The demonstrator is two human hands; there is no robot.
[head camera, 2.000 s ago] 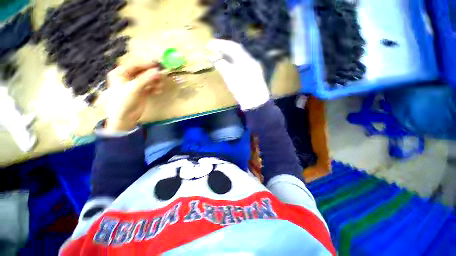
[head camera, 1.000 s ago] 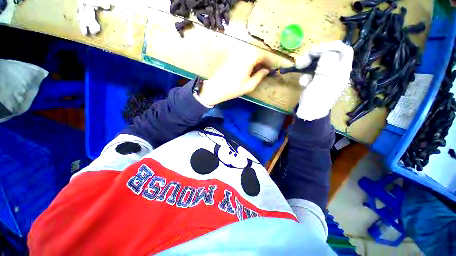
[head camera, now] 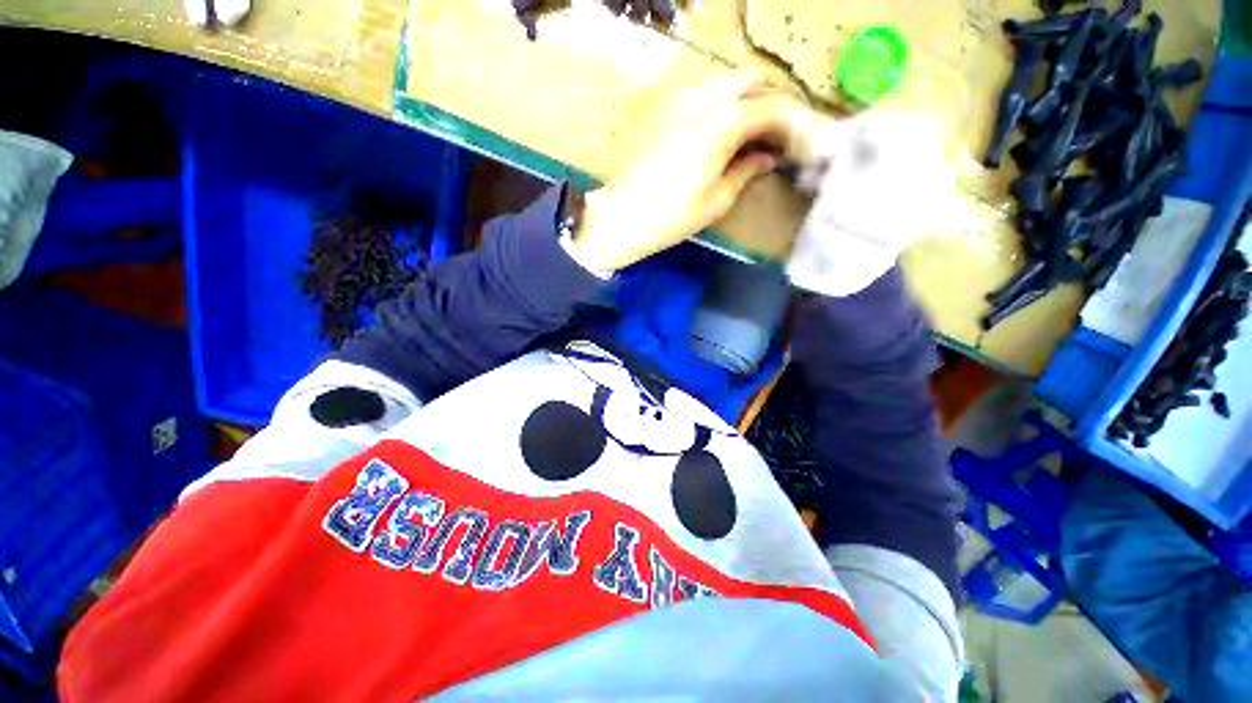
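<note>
My bare left hand (head camera: 673, 179) reaches in from the left over the front of the bench, thumb and fingers closed on a small dark part (head camera: 799, 170). My right hand (head camera: 872, 206), in a white glove and blurred, meets it from the right around the same part. Most of the part is hidden by the hands, so its shape cannot be told. A round green lid (head camera: 872, 63) lies just beyond the glove. Long glossy black tubular parts (head camera: 1085, 137) lie in a loose pile to the right.
Small dark pieces (head camera: 639, 11) are cut off at the top edge. A blue tray (head camera: 1178, 474) with black parts stands at right, a paper slip (head camera: 1148, 268) beside it. A blue tote bin (head camera: 247, 261) with small dark pieces is below the bench at left.
From pointing left of the green lid, the view has swung right. The hands have closed together, and the black part visible between them a second ago is now mostly covered.
</note>
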